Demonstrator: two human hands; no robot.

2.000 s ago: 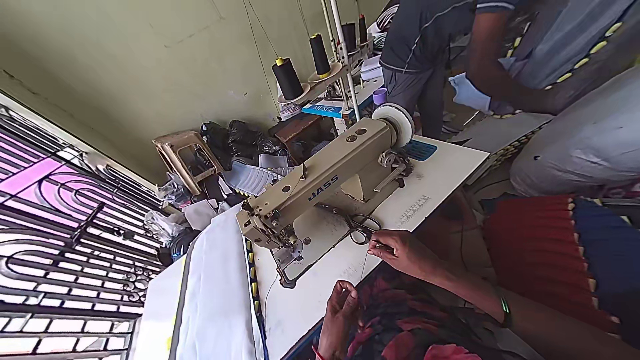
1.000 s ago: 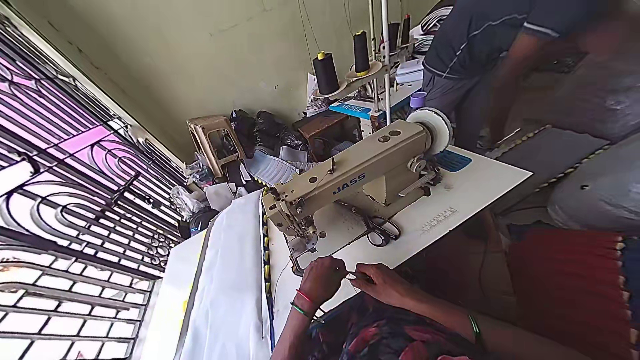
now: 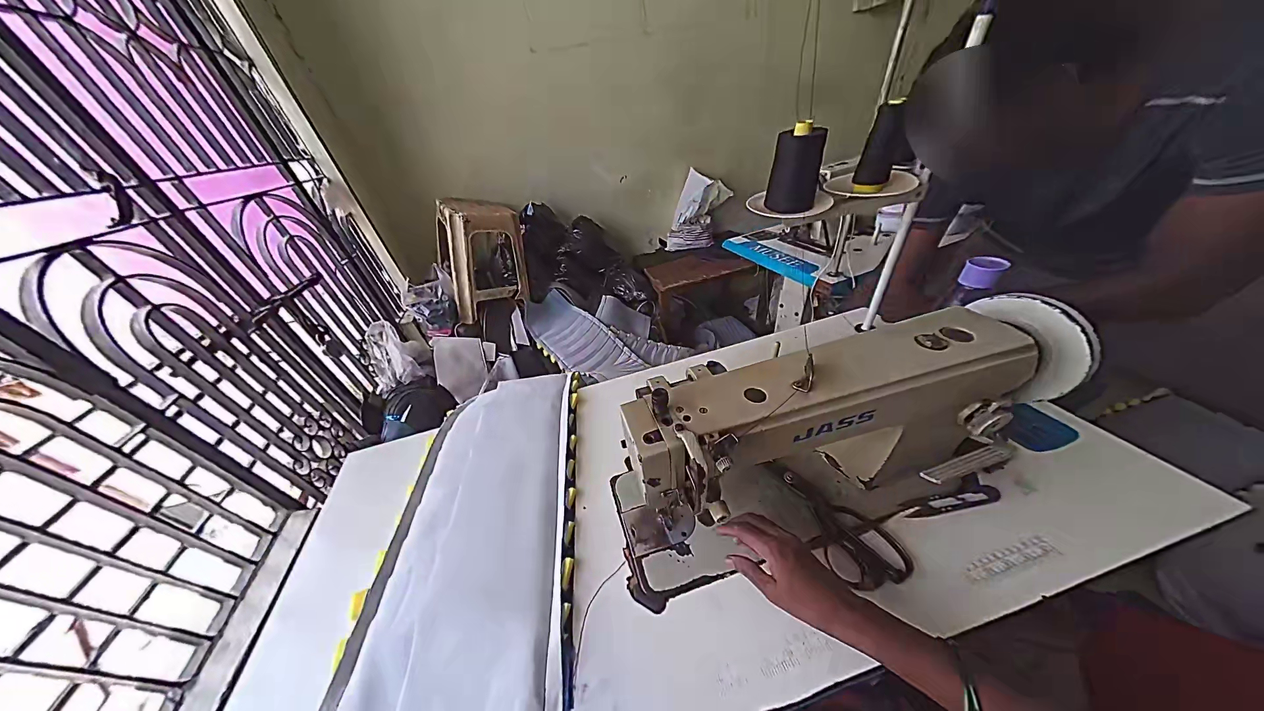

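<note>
A beige Jass sewing machine (image 3: 849, 395) stands on a white table (image 3: 1106, 484). My right hand (image 3: 790, 573) reaches in from the lower right, its fingertips beside the needle end of the machine, at a small knob there; whether they touch it I cannot tell. The fingers are apart and nothing shows in them. Just right of that hand, black-handled scissors (image 3: 869, 553) lie under the machine's arm. A dark thread (image 3: 591, 602) hangs down onto the tabletop left of the needle plate. White fabric with a dark and yellow edging (image 3: 474, 553) lies left of the machine. My left hand is out of view.
Black thread cones (image 3: 796, 170) stand on a spool stand behind the machine. Another person (image 3: 1106, 168) leans in at the right, near a purple-topped container (image 3: 980, 276). A plastic stool (image 3: 482, 259) and black bags (image 3: 583, 252) lie behind the table, with a metal grille (image 3: 197, 296) at the left.
A second ago both my hands were together in front of the machine. My right hand is now at its needle end, and my left hand has left the view. The other person now leans lower.
</note>
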